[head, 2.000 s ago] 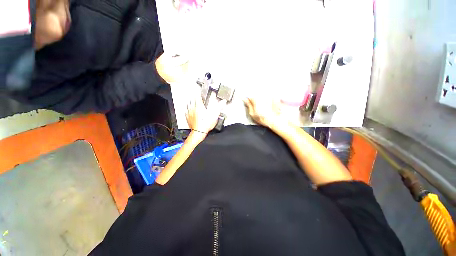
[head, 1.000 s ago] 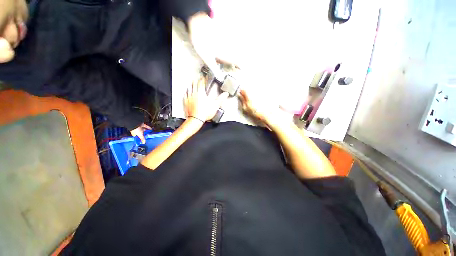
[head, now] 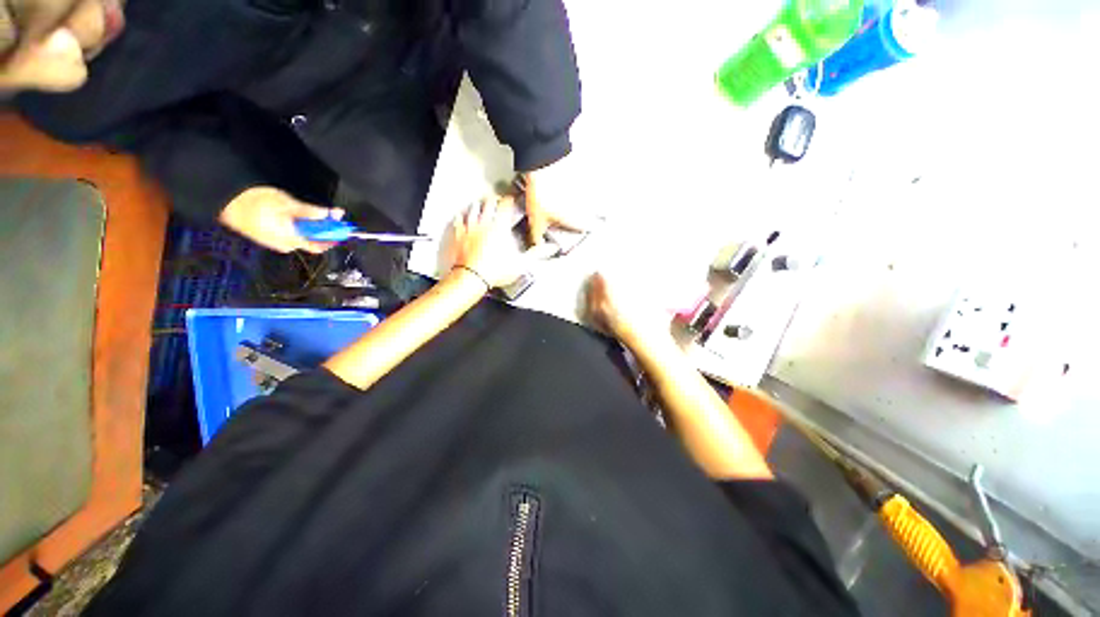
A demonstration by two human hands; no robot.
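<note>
My left hand (head: pixel 485 251) lies on a grey steel part with a square block (head: pixel 565 242), fingers spread and thumb towards the block. It holds the part against the white tabletop. Another steel block (head: pixel 518 287) shows beside my wrist. My right hand (head: pixel 600 304) rests on the tabletop to the right, apart from the block. Its fingers are blurred, and no object shows in it. The other person's hand (head: pixel 544 207) reaches onto the same part from above and partly hides it.
The other person's second hand (head: pixel 271 219) holds a blue-handled tool (head: pixel 328 228). A steel bar with blocks (head: pixel 732 289) lies right on the white tabletop (head: pixel 639 157). Bottles (head: pixel 790 48) and a black oval object (head: pixel 791 133) lie beyond. A blue bin (head: pixel 217 362) is left, a yellow-orange air gun (head: pixel 923 542) lower right.
The view has turned, bringing the bottles in. The other person's hand has come up from the bin side with the blue-handled tool, and their other hand is on the part. My hands stay close to it.
</note>
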